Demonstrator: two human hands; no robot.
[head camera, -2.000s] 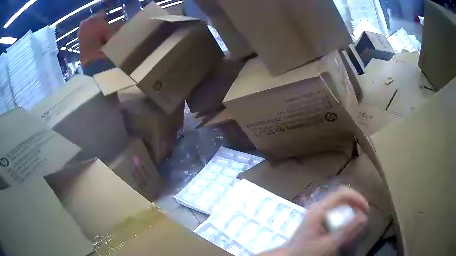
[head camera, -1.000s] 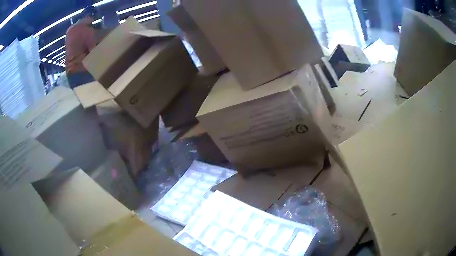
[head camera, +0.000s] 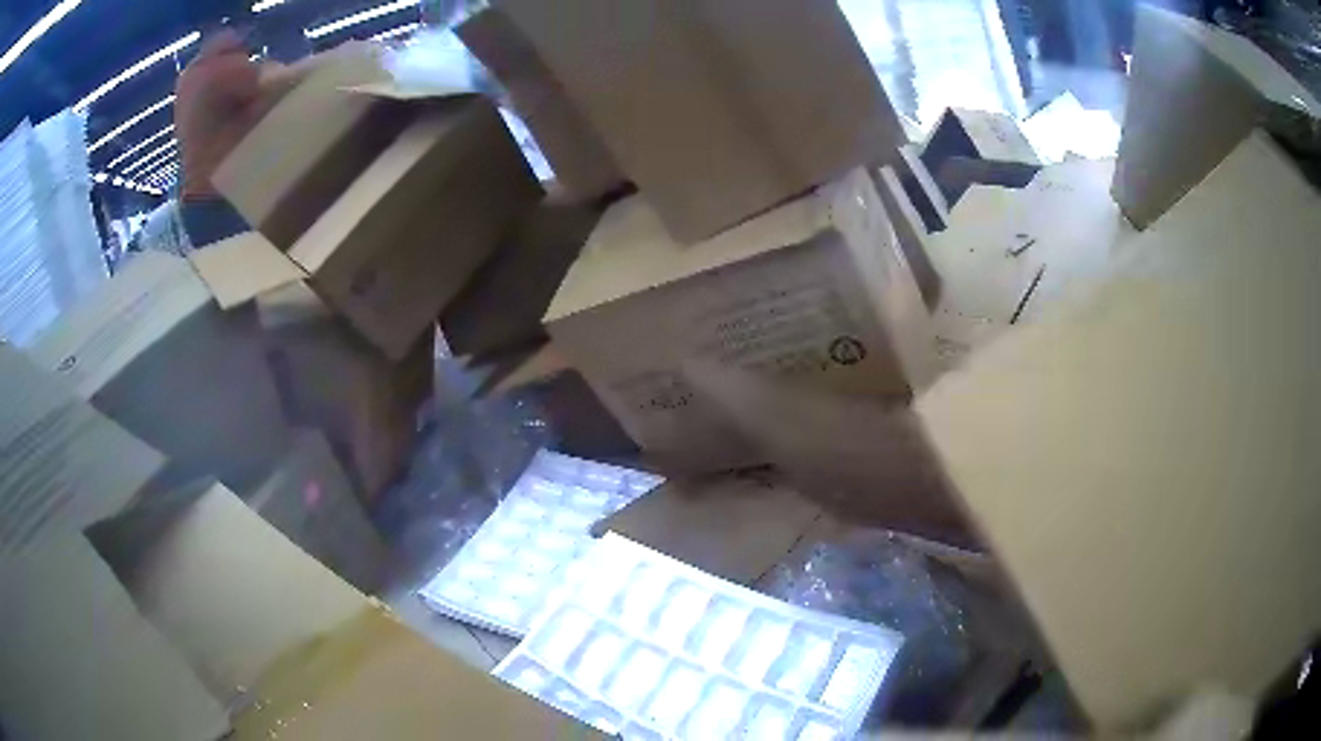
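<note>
Two white plastic trays with rows of rectangular pockets lie overlapping at lower centre: the nearer tray (head camera: 710, 644) partly covers the farther tray (head camera: 543, 528). A large plain carton panel (head camera: 1145, 478) stands tilted at the right, close to me. A printed carton (head camera: 753, 340) stands behind the trays. My left hand is not in view. No clear right hand shows; a pale blurred patch sits at the bottom edge below the right panel, and I cannot tell whether it is a hand.
An open carton (head camera: 413, 217) sits tilted at upper left, with a person (head camera: 217, 123) behind it. Crinkled clear film (head camera: 877, 586) lies right of the trays. An open taped carton (head camera: 232, 594) is at lower left. A plain carton (head camera: 710, 109) rests on the printed one.
The hand holding a small white item two seconds ago has left the picture. The scene has shifted left as the view turned. The right carton panel reaches farther left and is blurred.
</note>
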